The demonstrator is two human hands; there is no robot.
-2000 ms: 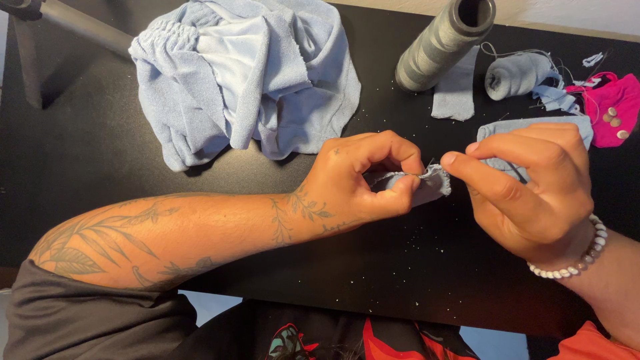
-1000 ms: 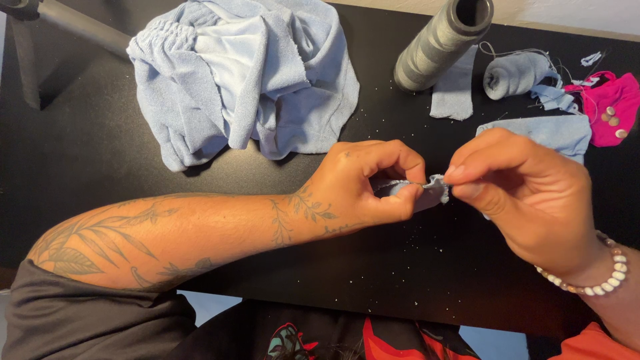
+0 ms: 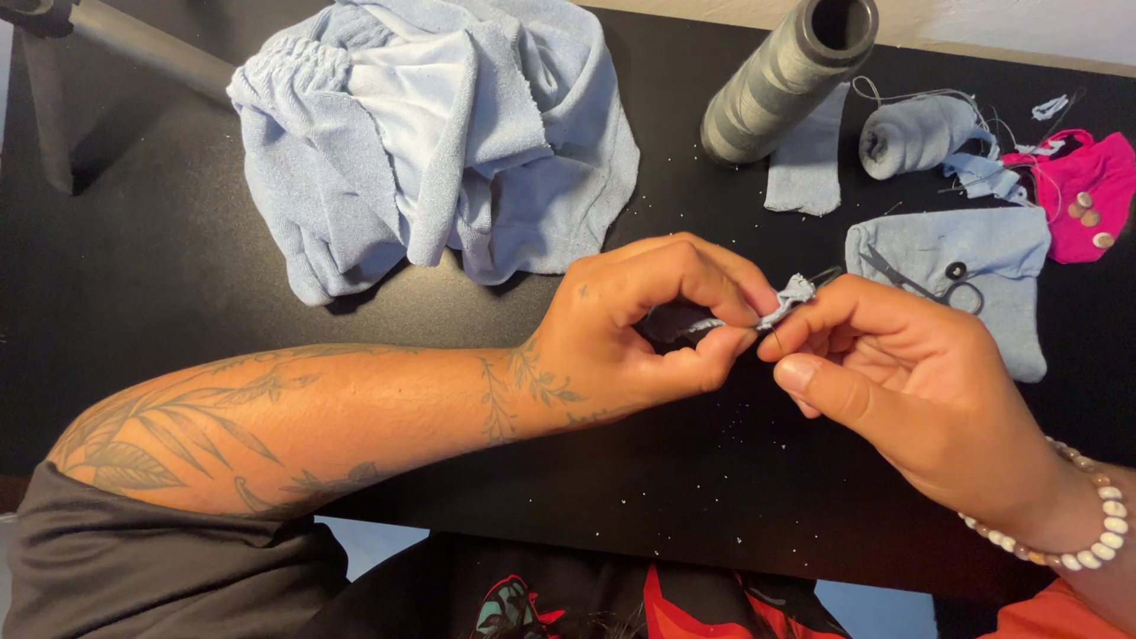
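My left hand (image 3: 661, 328) pinches a small piece of light blue fabric (image 3: 785, 300) between thumb and fingers, its frayed edge sticking out to the right. Close beside it is my right hand (image 3: 887, 364), its index fingertip at the fabric edge and its thumb apart. A thin dark needle or thread shows at that fingertip, too small to tell which. Right of the hands, small scissors (image 3: 914, 282) and a black button (image 3: 956, 270) lie on a light blue cloth piece (image 3: 1003, 311).
Bunched light blue fabric (image 3: 426, 151) lies at the upper left. A grey thread cone (image 3: 785, 80) stands behind a cloth strip (image 3: 816, 169). A thread spool (image 3: 919, 133), fabric scraps (image 3: 985, 177) and pink fabric (image 3: 1087, 200) with several buttons lie at the right. A grey stand (image 3: 151, 44) is at the far left.
My right hand has opened its pinch and turned, with the thumb now apart from the index finger. The scissors and black button have come into sight. My left hand keeps its hold on the fabric.
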